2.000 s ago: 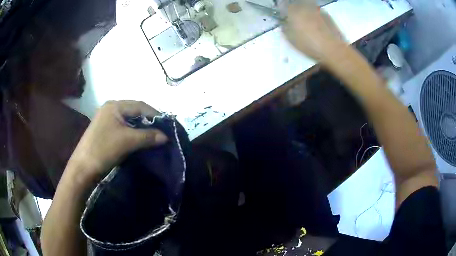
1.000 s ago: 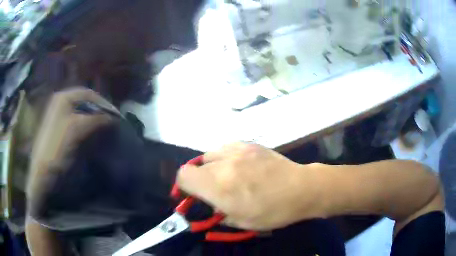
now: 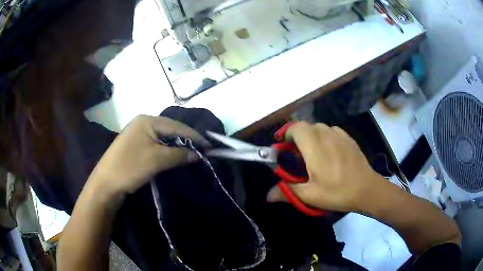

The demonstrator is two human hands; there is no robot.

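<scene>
My left hand pinches the dark garment at its whitish overlocked edge, left of centre. The edge runs round a long opening that hangs down over my lap. My right hand holds the red-handled scissors, with thumb and fingers in the handles. The blades are parted and point left, their tips close by the fingertips of my left hand at the edge. I cannot tell whether the blades touch the cloth.
The sewing machine bed with its needle area lies on the white table ahead. Red-handled small tools lie at the table's far right end. A white fan stands at right. Dark cloth is heaped at left.
My right hand reached to the machine bed, then brought the scissors down to my left hand. The blades now point left, parted. The opening has swung right and hangs longer.
</scene>
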